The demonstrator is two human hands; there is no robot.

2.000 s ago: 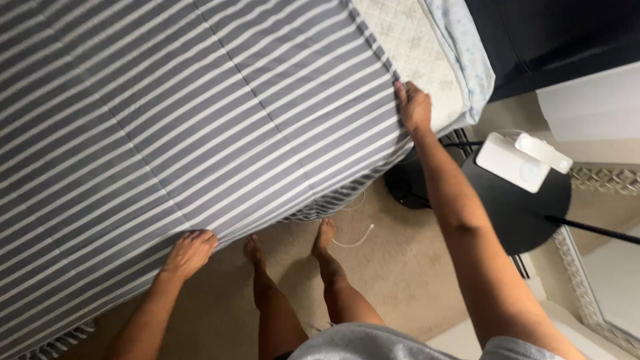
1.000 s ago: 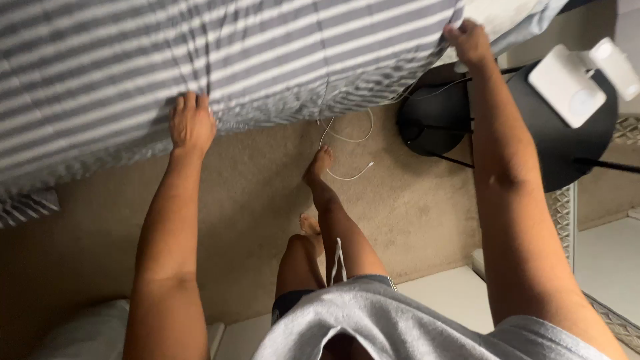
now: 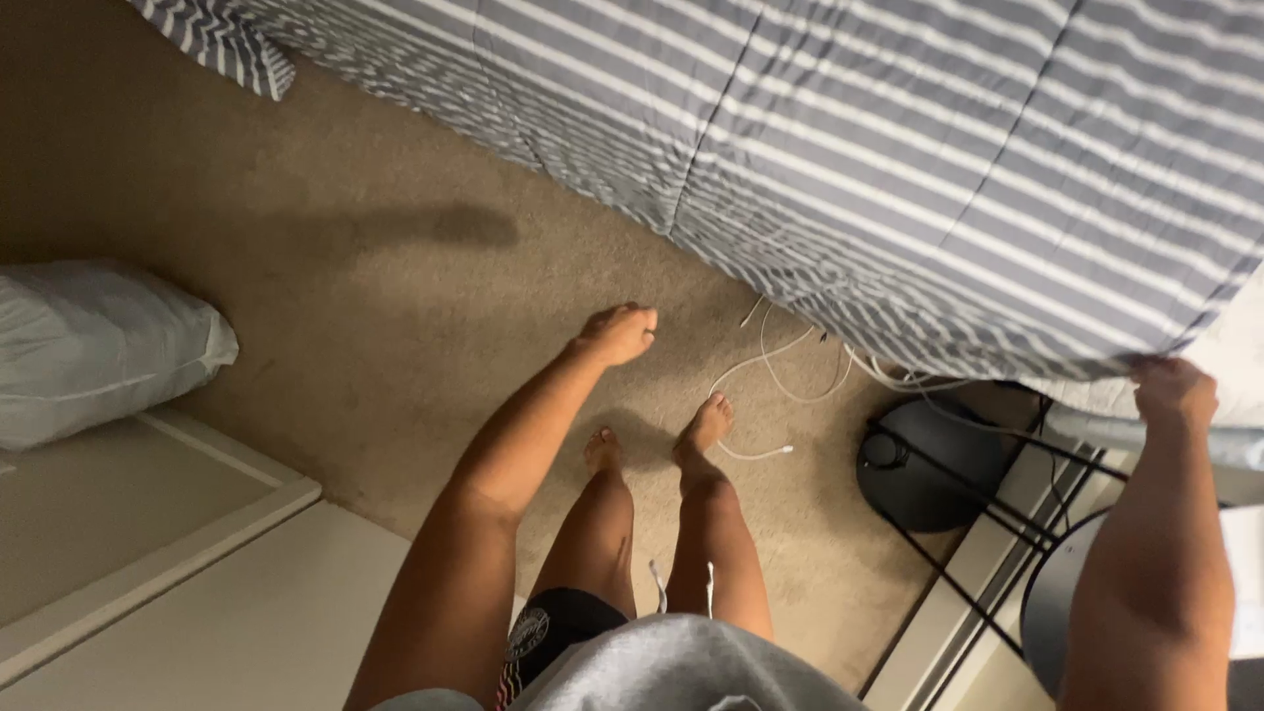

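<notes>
A grey and white striped comforter (image 3: 889, 128) lies over the bed and hangs down its near side. At the right, my right hand (image 3: 1175, 390) grips the comforter's edge near its corner, beside the bare pale mattress (image 3: 1234, 341). My left hand (image 3: 620, 334) is over the carpet, away from the comforter, with its fingers curled and nothing seen in them. A loose striped end (image 3: 232, 54) of fabric hangs at the upper left.
White charging cables (image 3: 780, 390) lie on the carpet by my feet. A black round base (image 3: 933, 464) and a black side table (image 3: 1057, 592) with thin legs stand at the right. A full pale plastic bag (image 3: 99, 346) sits at the left, by white furniture (image 3: 247, 612).
My left hand has let go of the comforter's side and is now over the carpet. My right hand still holds the edge near the mattress. The view has turned.
</notes>
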